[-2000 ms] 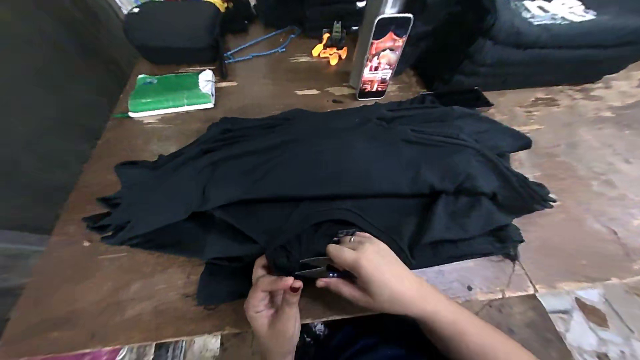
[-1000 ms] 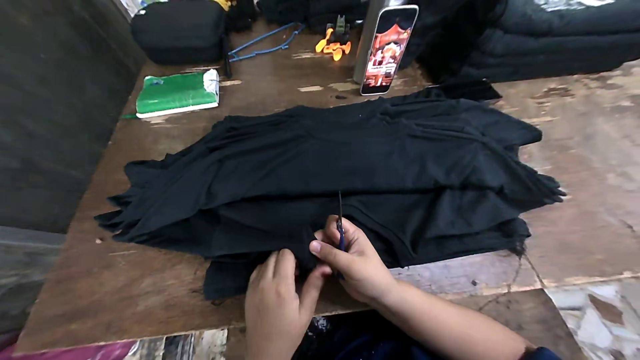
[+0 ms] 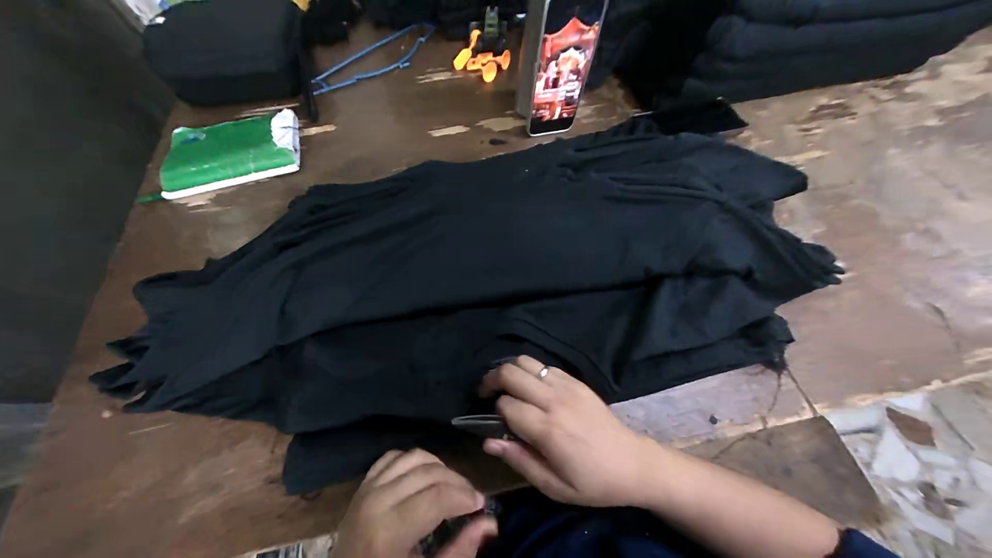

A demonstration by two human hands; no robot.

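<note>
A spread pile of black fabric garments [image 3: 480,256] lies across the wooden table. My right hand [image 3: 550,430], with a ring on one finger, is at the near edge of the fabric, closed around a small metal cutting tool [image 3: 479,422] whose blade points left; most of the tool is hidden in the palm. Lower and to the left is my left hand [image 3: 418,504], its fingers curled at the table's front edge over a bit of dark material [image 3: 453,531], probably cloth, largely hidden by the fingers.
Behind the fabric stand a lit phone [image 3: 566,70], a small toy with orange wheels [image 3: 484,58] and a blue wire-like object [image 3: 372,58]. A green-covered book [image 3: 232,155] and a black case [image 3: 225,50] are at the back left. Folded black cloth [image 3: 837,46] is stacked back right.
My left hand has moved down toward the table's front edge. The blade in my right hand pointed up a second ago and now points left.
</note>
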